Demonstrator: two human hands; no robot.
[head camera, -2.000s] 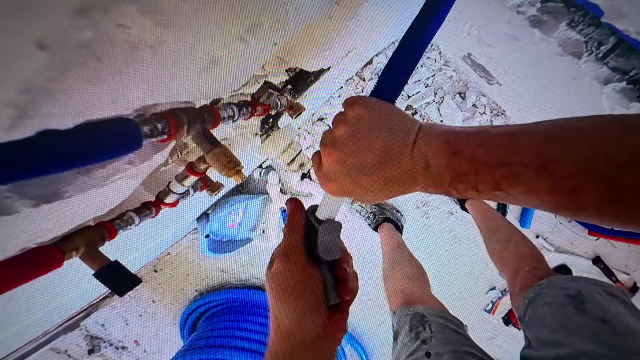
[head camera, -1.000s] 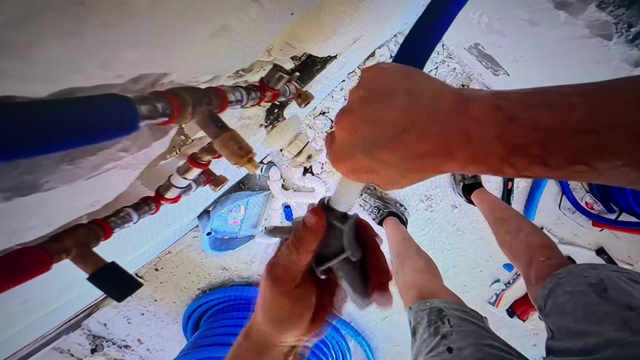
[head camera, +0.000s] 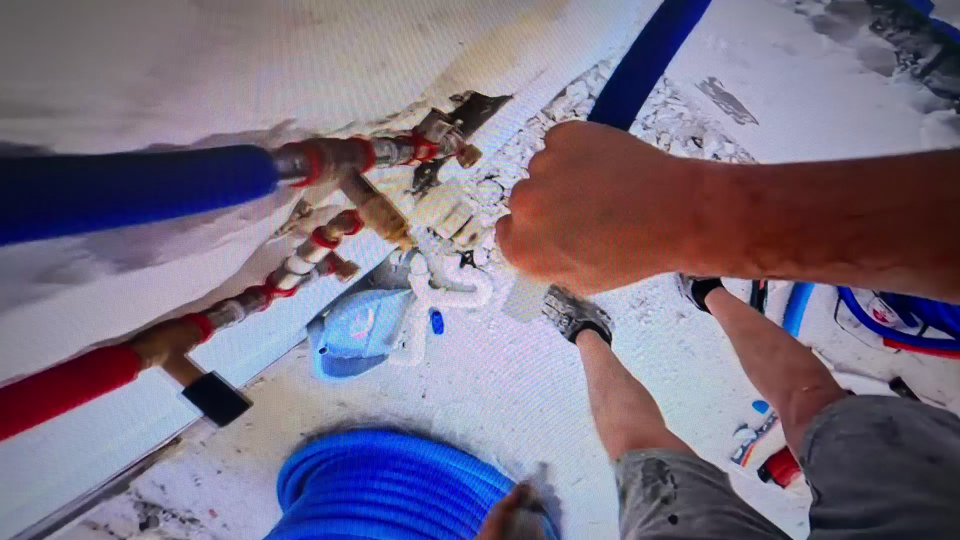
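Observation:
My right hand (head camera: 600, 210) is closed around a pipe with a blue sleeve (head camera: 649, 64), which rises past the fist to the top edge. A short pale end of the pipe (head camera: 527, 298) shows below the fist. Only a blurred bit of my left hand (head camera: 504, 517) is seen at the bottom edge, over the coil of blue pipe (head camera: 382, 480); what it holds is hidden. On the left, brass fittings (head camera: 337, 157) join a blue-sleeved pipe (head camera: 135, 187), and a lower row of fittings (head camera: 169, 341) joins a red-sleeved pipe (head camera: 71, 386).
A blue container (head camera: 364, 330) and white plastic drain pipe (head camera: 416, 322) lie by the wall base. Rubble (head camera: 675, 127) is strewn along it. My shoes (head camera: 576, 313) and legs are below the right arm. More blue pipe (head camera: 922, 307) and tools lie at the right.
My left hand has moved down from the pale pipe end to the bottom edge, and the grey tool it held there is out of sight. My right hand still grips the pipe.

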